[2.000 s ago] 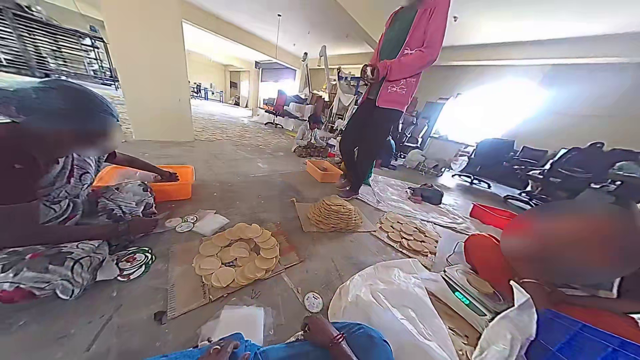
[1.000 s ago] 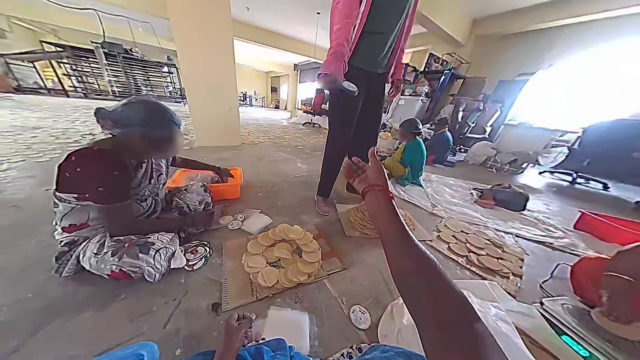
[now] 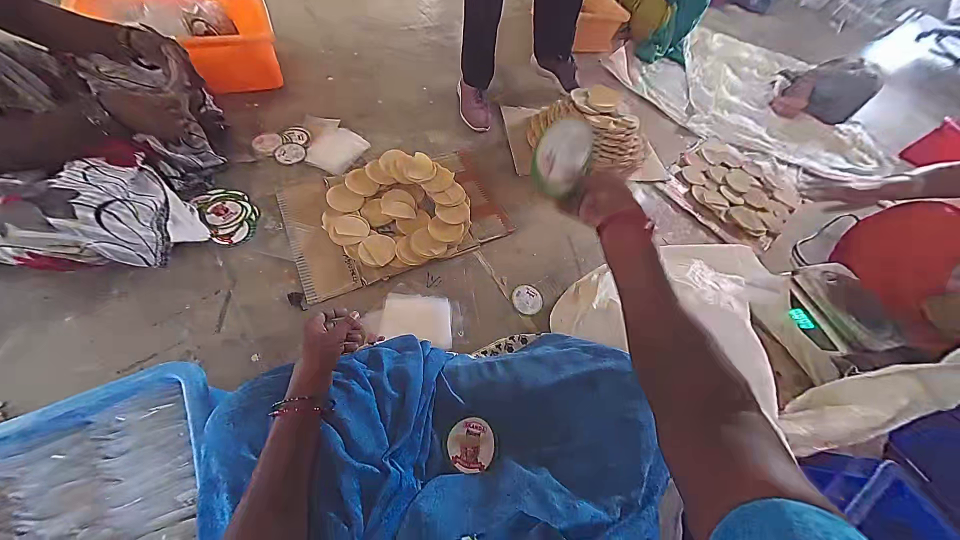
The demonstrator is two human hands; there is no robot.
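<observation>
My right hand (image 3: 600, 199), arm stretched forward, holds a round printed label (image 3: 564, 159), blurred by motion, in front of the tall stack of thin tan discs (image 3: 619, 135). My left hand (image 3: 334, 334) rests at the edge of the blue cloth over my lap, fingers curled; whether it holds anything is unclear. Beside it lies a pile of clear plastic sheets (image 3: 417, 319). A ring of overlapping tan discs (image 3: 427, 244) lies on a flattened cardboard sheet (image 3: 311, 255). One round label (image 3: 527, 299) is on the floor, another (image 3: 472, 445) on the blue cloth.
A seated person is at left by an orange crate (image 3: 240, 60) and a pile of labels (image 3: 225, 216). Someone stands ahead, shoes (image 3: 475, 105) near the stack. At right are more discs (image 3: 739, 187), a digital scale (image 3: 806, 322) and another person's arm. A blue crate (image 3: 199, 412) is near left.
The view has tilted down. My right hand, raised with no label visible in it one second ago, now holds a round label out over the floor. The label on my lap has come into view.
</observation>
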